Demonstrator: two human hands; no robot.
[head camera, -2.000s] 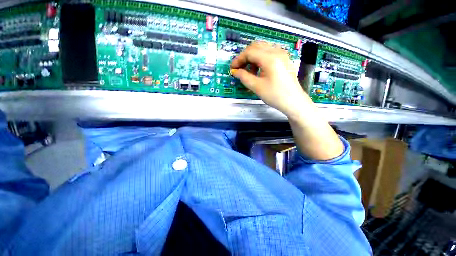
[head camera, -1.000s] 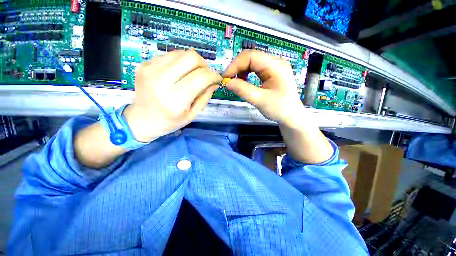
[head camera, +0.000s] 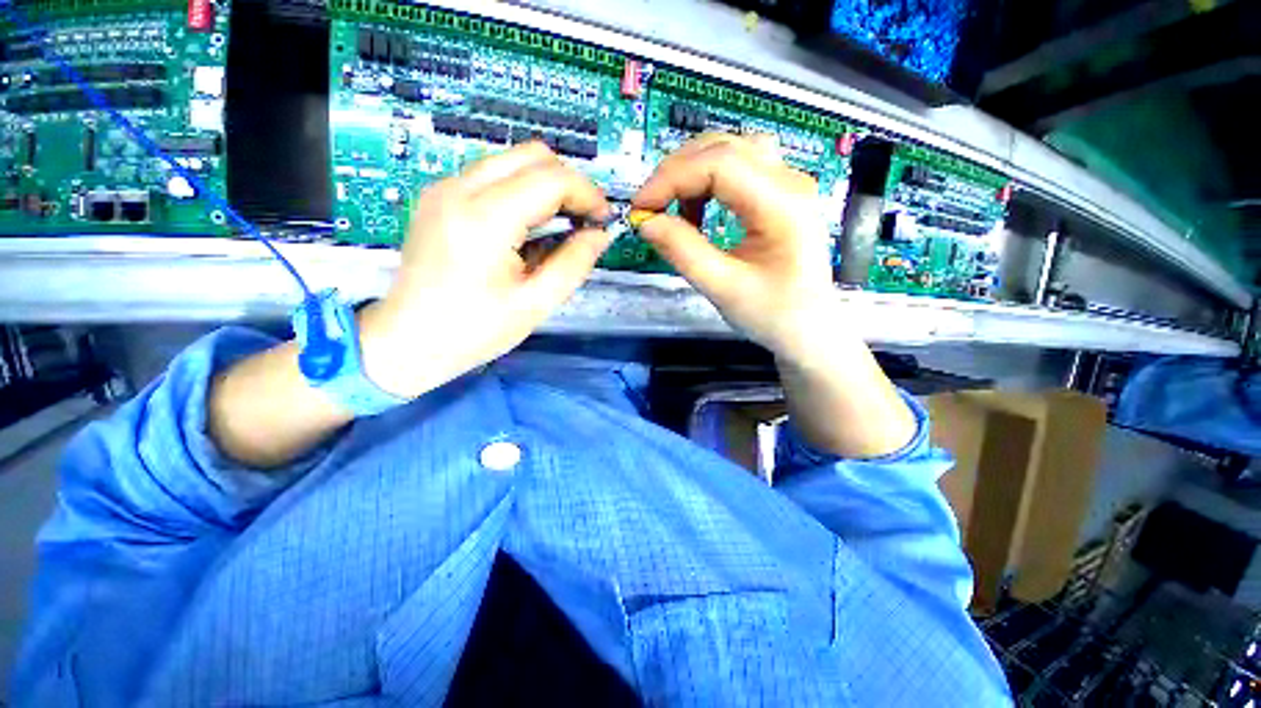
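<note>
Bare hands meet over the near edge of a green printed circuit board (head camera: 380, 194). My right hand (head camera: 740, 228) pinches a small yellow component (head camera: 640, 217) between thumb and forefinger. My left hand (head camera: 484, 256) has its thumb and fingertips together just left of it, with something tiny and dark at the tips, perhaps the component's leads; it is too small to tell. A light blue wrist strap (head camera: 362, 374) with a round snap is on my left wrist. The hands hide part of the board.
More green boards lie in a row at left (head camera: 166, 138) and right (head camera: 947, 228). Silver rails run in front (head camera: 180, 277) and behind (head camera: 774, 76). A blue cord (head camera: 235, 215) crosses the left board. A bin of blue parts (head camera: 906, 35) is at the back; a cardboard box (head camera: 1058, 484) is below right.
My left hand has come in from out of view to meet my right hand, which has moved slightly left and down. In the last second the left fingers have shifted slightly; the blue cord looks straighter.
</note>
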